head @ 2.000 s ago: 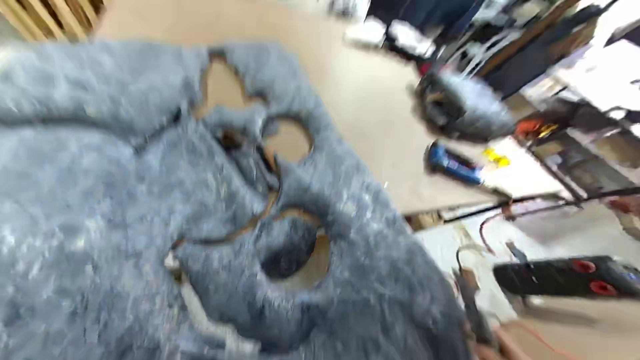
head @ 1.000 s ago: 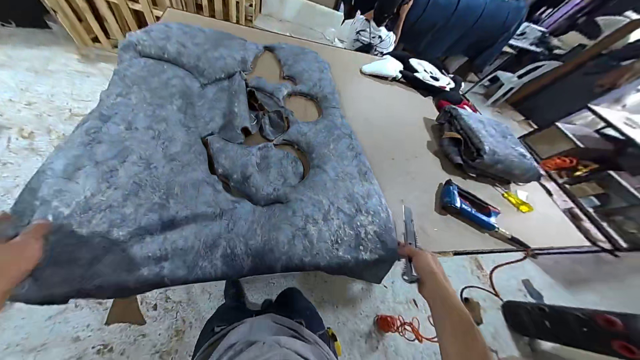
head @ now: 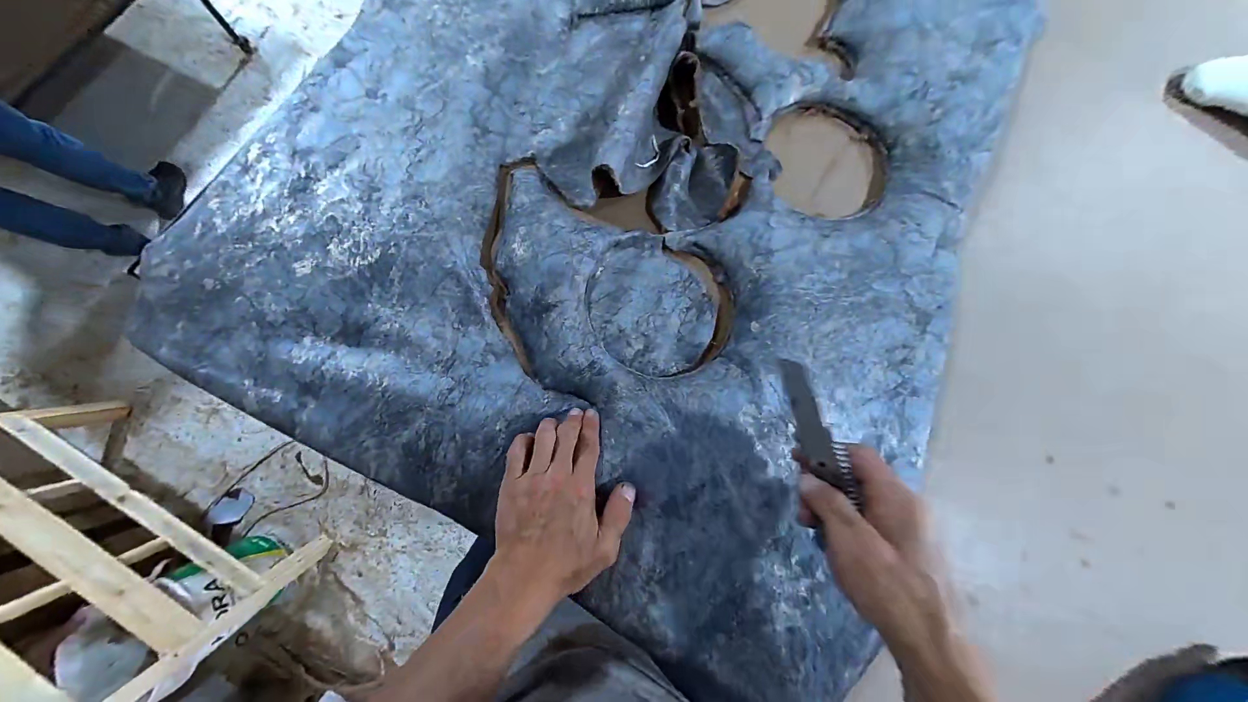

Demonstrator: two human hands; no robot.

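A mottled blue-grey sheet of fabric or leather-like material (head: 322, 273) lies spread over a pale table, with curved cut-outs and a crumpled loose part near its upper middle. My left hand (head: 561, 497) rests palm down on the sheet, fingertips by the lower end of a curved cut. In my right hand (head: 863, 526) is a utility knife (head: 819, 439), its blade pointing up and left, above the sheet right of the round cut. A round piece (head: 648, 307) sits within that cut, its right edge parted from the sheet.
Bare tabletop (head: 1102, 390) shows at the right, with a white item (head: 1219, 83) at its edge. A wooden slat frame (head: 146, 546) and a bag (head: 210, 595) stand lower left. A person's legs (head: 73, 175) are at the upper left.
My left hand has moved from the sheet's near left edge to beside the curved cut. The knife is now over the sheet rather than beyond its corner. The view has turned strongly.
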